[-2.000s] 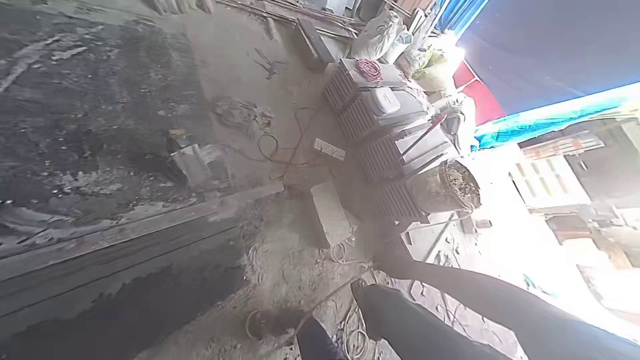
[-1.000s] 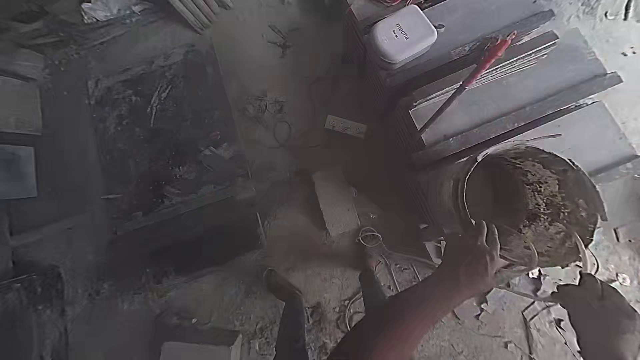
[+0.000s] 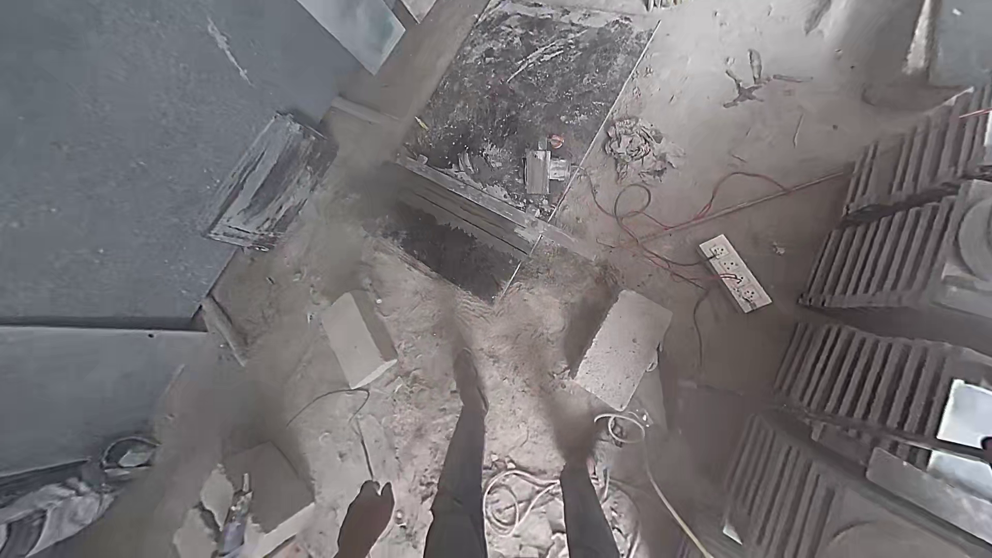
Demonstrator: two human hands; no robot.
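My left hand (image 3: pixel 366 518) is low in the frame, left of my legs, its fingers curled toward a thin dark cable or rod (image 3: pixel 364 446) that runs up from the fingertips. Whether the fingers grip it is unclear. Near it on the left, a pale block (image 3: pixel 275 496) has a small tool with a metallic part (image 3: pixel 236 515) lying on or beside it. My right hand is out of view. Ahead of my feet, a dark, stained slab (image 3: pixel 535 85) carries a small block-like object (image 3: pixel 537 172).
Pale blocks (image 3: pixel 358 341) (image 3: pixel 624 349) flank my feet on the dusty floor. A white power strip (image 3: pixel 735 273) and red cables (image 3: pixel 674 229) lie right of the slab. Stacked ribbed pieces (image 3: pixel 868 372) line the right side. A coiled pale hose or cable (image 3: pixel 508 504) lies between my legs. Large grey panels (image 3: pixel 101 155) are at left.
One second ago, one hand was at the rim of a bucket of brown material and another hand was near it. The view has swung left; the bucket is out of sight.
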